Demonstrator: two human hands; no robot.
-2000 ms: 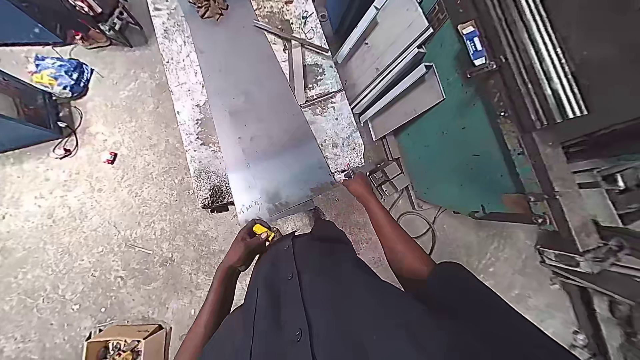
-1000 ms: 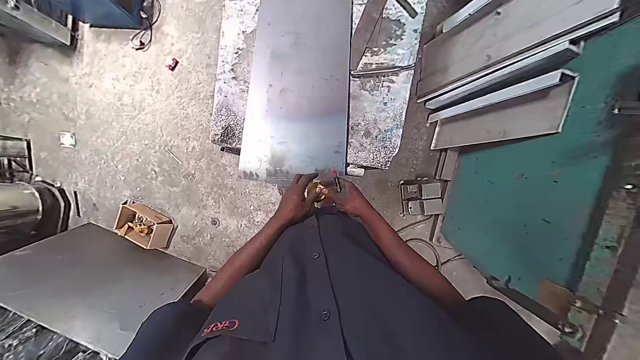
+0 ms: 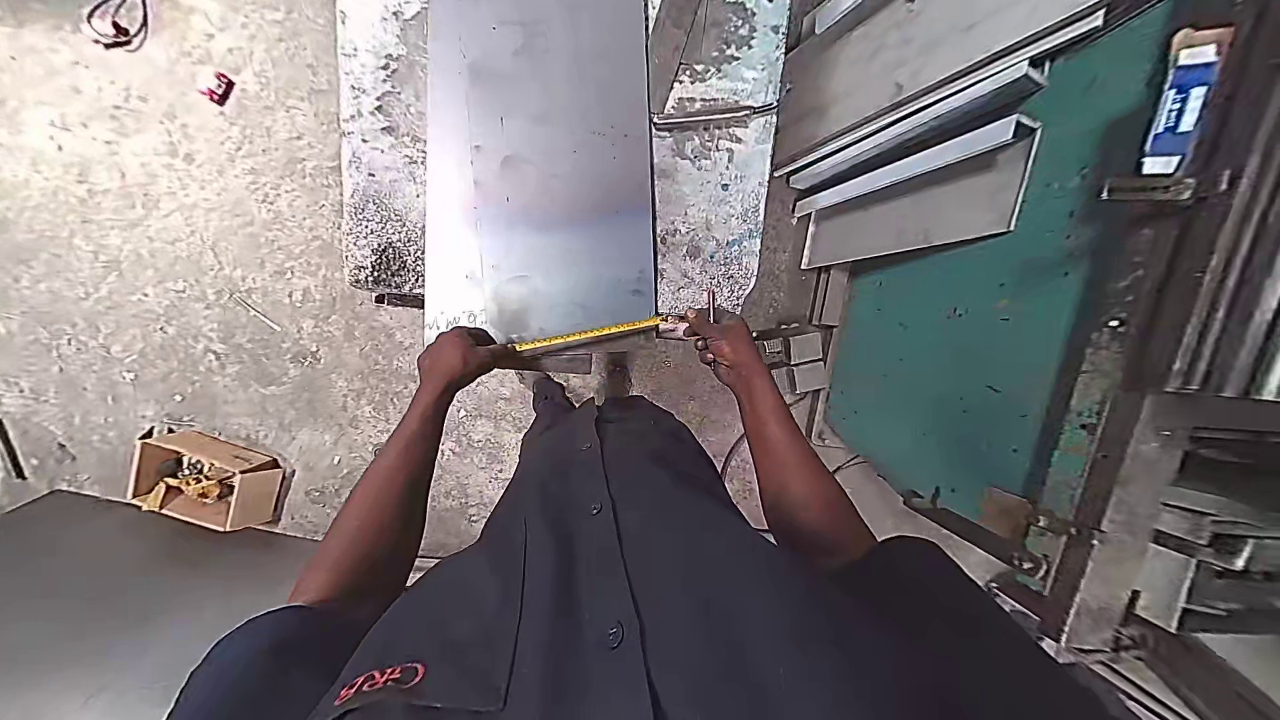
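Observation:
A yellow tape measure [image 3: 585, 334] is drawn out across the near end of a long sheet of metal [image 3: 560, 180], slanting slightly up to the right. My left hand [image 3: 460, 360] is closed around its left end, at the sheet's near left corner beside some handwritten marks; the tape's case is not visible. At the near right corner, my right hand [image 3: 724, 345] holds the other end of the tape and a thin pen-like stick [image 3: 711, 302] that points up between its fingers. The sheet lies on a worn, paint-spotted table [image 3: 385, 200].
Bent metal profiles [image 3: 920, 190] lie on a green surface [image 3: 940, 370] at the right, near a blue and white box [image 3: 1185, 110]. A cardboard box [image 3: 205, 480] with bits in it stands on the floor at lower left, behind a dark flat panel [image 3: 140, 610].
My hands were together at the sheet's near edge one second ago. They have moved apart, left and right, with the yellow tape now stretched between them.

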